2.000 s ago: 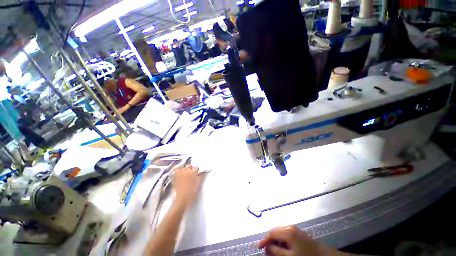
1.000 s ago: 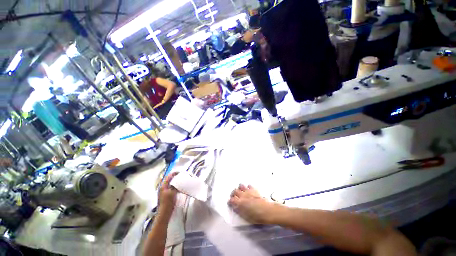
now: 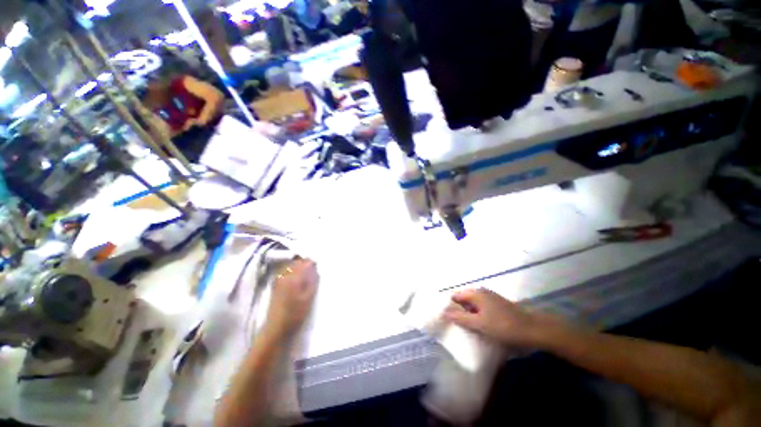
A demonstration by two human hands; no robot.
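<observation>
My right hand is closed on a white fabric piece at the table's front edge; the piece hangs over the edge and its lower part is blurred. My left hand is at the bundle of cut pieces on the left; its fingers are curled, and whether they grip a piece cannot be told. The white sewing machine stands behind the hands. Its presser foot area has neither hand at it.
Snips with red handles lie at the right under the machine arm. A grey ruler band runs along the front edge. Another machine stands at the left. A person in a red top sits behind. A thread cone stands behind the head.
My right hand has moved right along the front edge with a white piece. My left hand has let go of the pale piece it held up and is back at the bundle. The view has shifted.
</observation>
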